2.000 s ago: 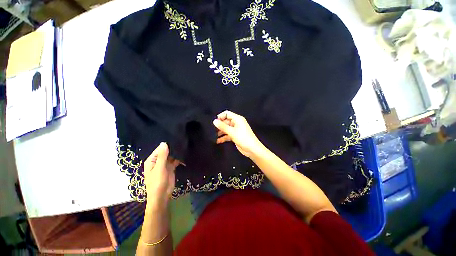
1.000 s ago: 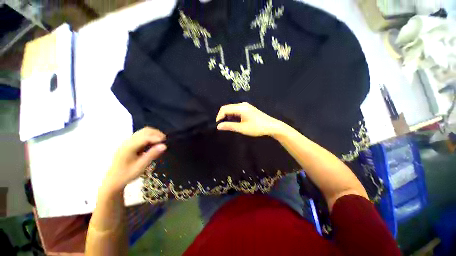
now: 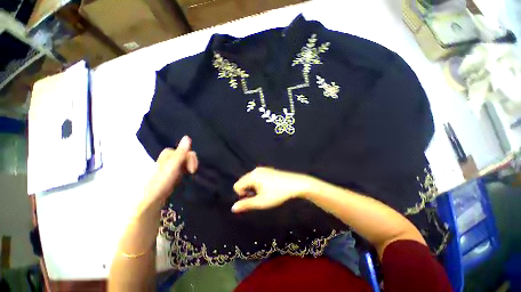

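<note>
A black top [image 3: 343, 131] lies spread on the white table, collar away from me, with cream-gold embroidery at the neckline [image 3: 284, 124] and along the scalloped hem [image 3: 217, 256]. My left hand [image 3: 176, 165] is at the folded sleeve on the left, fingers curled on the fabric, thumb up. My right hand [image 3: 263, 189] is over the lower middle of the top, its fingers and thumb bent around dark fabric. The fingertips' exact hold is hard to see against the black.
A stack of papers [image 3: 63, 131] lies at the table's left edge. A dark pen [image 3: 455, 141] and whitish cloth [image 3: 503, 74] are on the right. Cardboard boxes [image 3: 128, 25] stand behind the table. A blue bin [image 3: 474, 217] is at the lower right.
The view has shifted, so the collar and the boxes behind now show. My left hand has turned thumb up, and my right hand has its fingers curled more, lower on the top.
</note>
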